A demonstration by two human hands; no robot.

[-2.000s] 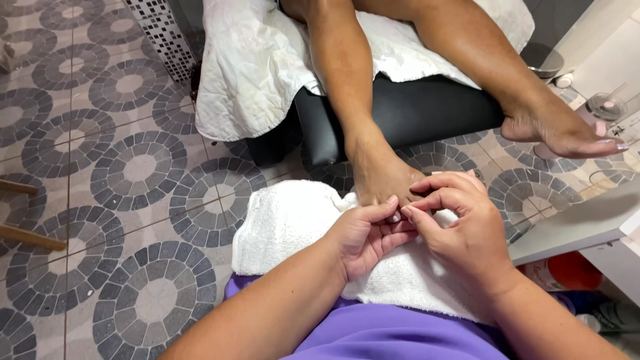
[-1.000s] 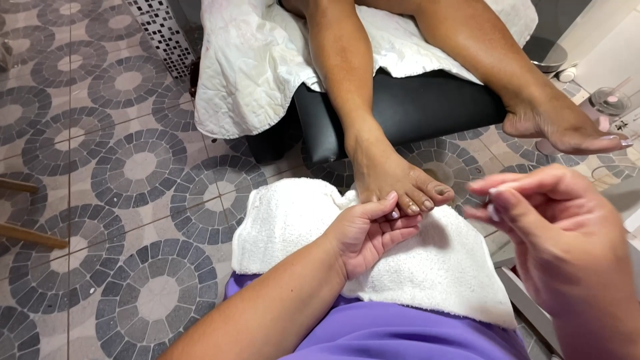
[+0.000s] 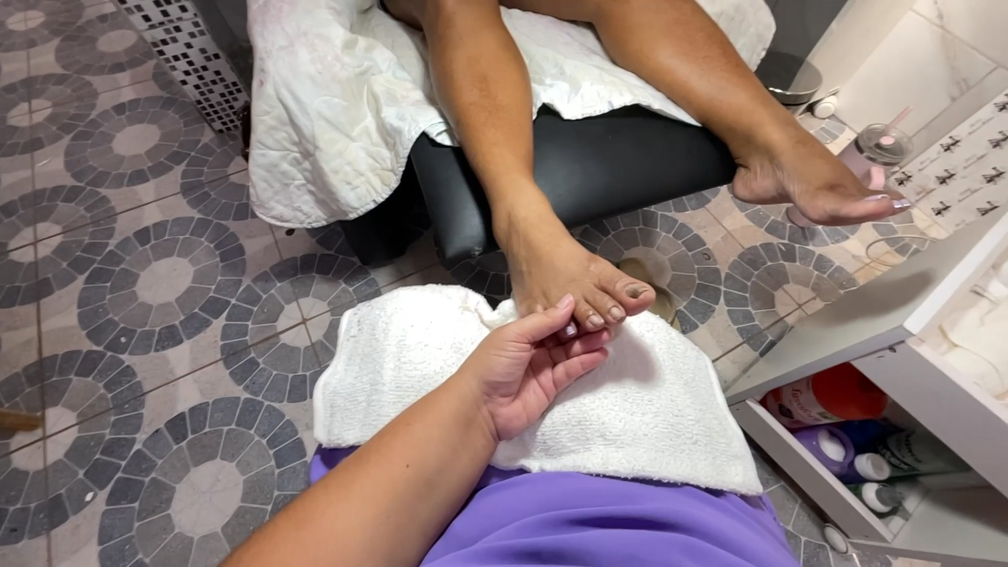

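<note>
My left hand (image 3: 535, 366) holds the small-toe side of another person's bare foot (image 3: 555, 256), its thumb on top of the toes and its fingers beneath them. That foot hangs over a white terry towel (image 3: 409, 370) spread on my lap, over purple clothing (image 3: 622, 520). The big toenail and those beside it look bare, while a small toe under my thumb shows a pale, shiny nail. The person's other foot (image 3: 811, 177) has light-painted nails and rests at the right, past the black padded footrest (image 3: 630, 165). My right hand is out of view.
At the right stands a white cabinet (image 3: 835, 315) with bottles (image 3: 874, 465) on its open shelf. A lidded cup with a straw (image 3: 882, 146) is beyond the other foot. A white cover (image 3: 331, 118) drapes the seat. Circle-patterned tiles (image 3: 177, 276) cover the floor.
My right hand was at the toes, then moved away to the right, and is now out of view. My left hand keeps its hold on the foot. The view has shifted slightly to the right.
</note>
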